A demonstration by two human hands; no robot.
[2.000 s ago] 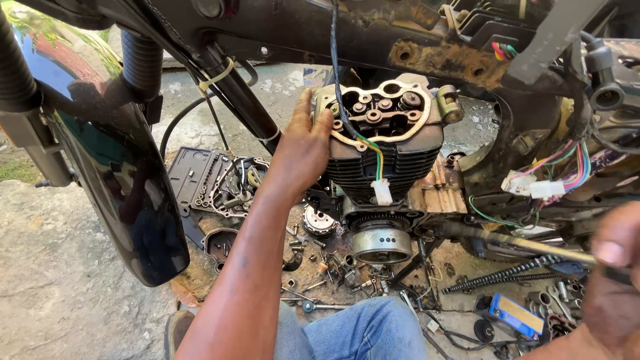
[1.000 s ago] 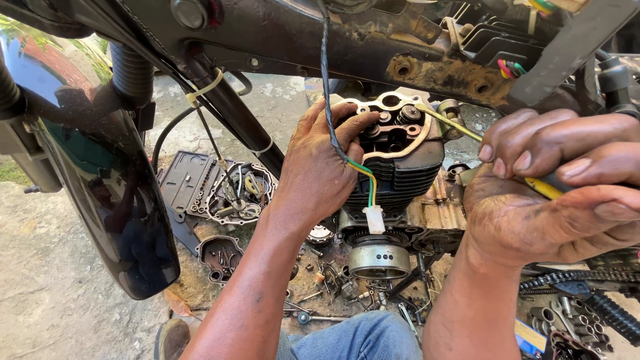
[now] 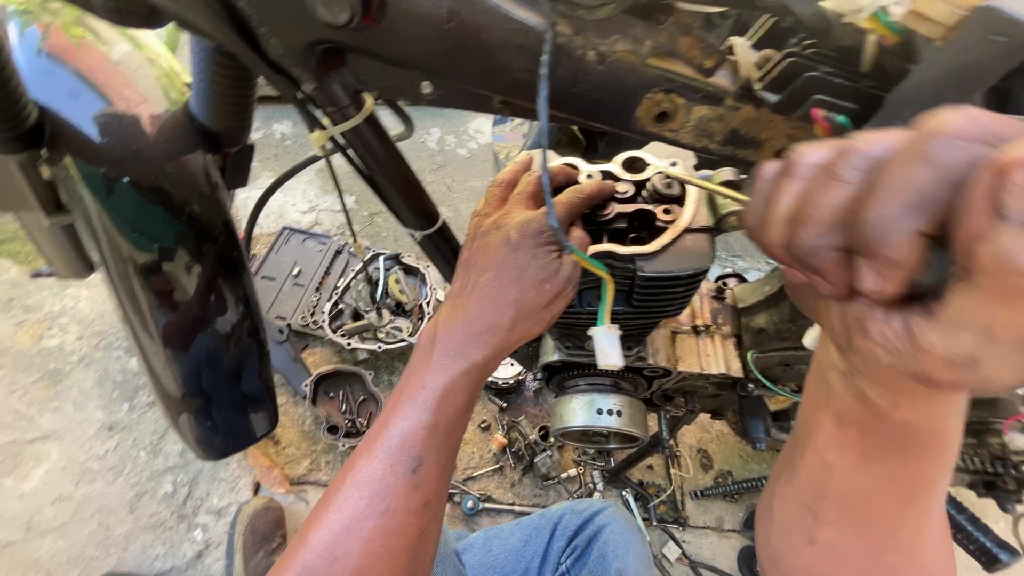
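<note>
My left hand (image 3: 524, 248) rests on the left side of a motorcycle engine's cylinder head (image 3: 676, 220), its fingers reaching over the rim and into the open top. My right hand (image 3: 888, 224) is closed around the handle of a screwdriver-like tool, whose yellowish shaft (image 3: 708, 186) points left. The tip meets the gasket face at the upper right of the head; the handle is mostly hidden by my fingers. A dark cable ending in a white connector (image 3: 607, 346) hangs in front of the head. Below the finned cylinder sits the round metal flywheel rotor (image 3: 598, 418).
The black motorcycle frame (image 3: 512, 60) crosses above the engine. A black front fender (image 3: 172, 304) stands at left. On the ground lie an engine side cover (image 3: 380, 300), a smaller cover with bolts (image 3: 344, 406), a ratchet (image 3: 504, 506) and loose parts. A chain lies lower right.
Two seconds ago my right hand was low at the right with the long tool; it has come up to the head. My left fingers have moved from the head's left edge over its open top.
</note>
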